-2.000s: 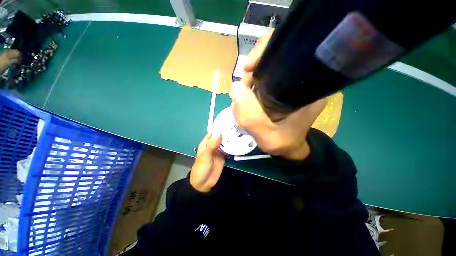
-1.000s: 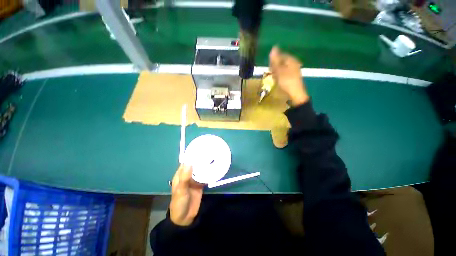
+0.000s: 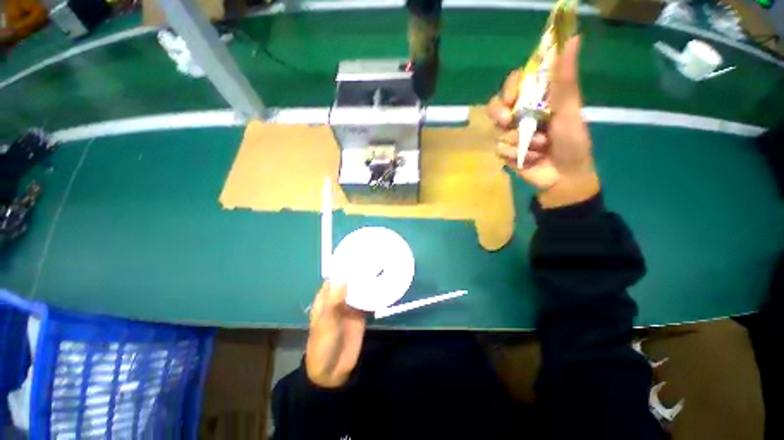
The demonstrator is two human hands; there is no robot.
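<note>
A round white housing (image 3: 375,267) has a small dark hole in its flat face and two narrow white arms, one pointing up, one to the right. My left hand (image 3: 336,331) holds it by its lower left edge, over the front of the green bench. My right hand (image 3: 554,137) is raised at the upper right and holds a yellow glue tube (image 3: 538,79), its white pointed nozzle downward, apart from the housing.
A silver-grey screw feeder (image 3: 376,129) stands on a cardboard mat (image 3: 277,168). A black screwdriver (image 3: 424,47) hangs behind it. A blue crate (image 3: 120,369) is at lower left, an open carton (image 3: 718,378) at lower right. A white unit (image 3: 701,59) lies on the far belt.
The screwdriver was let go and hangs at the back. My right hand has picked up the glue tube from the mat and lifted it. My left hand still holds the housing.
</note>
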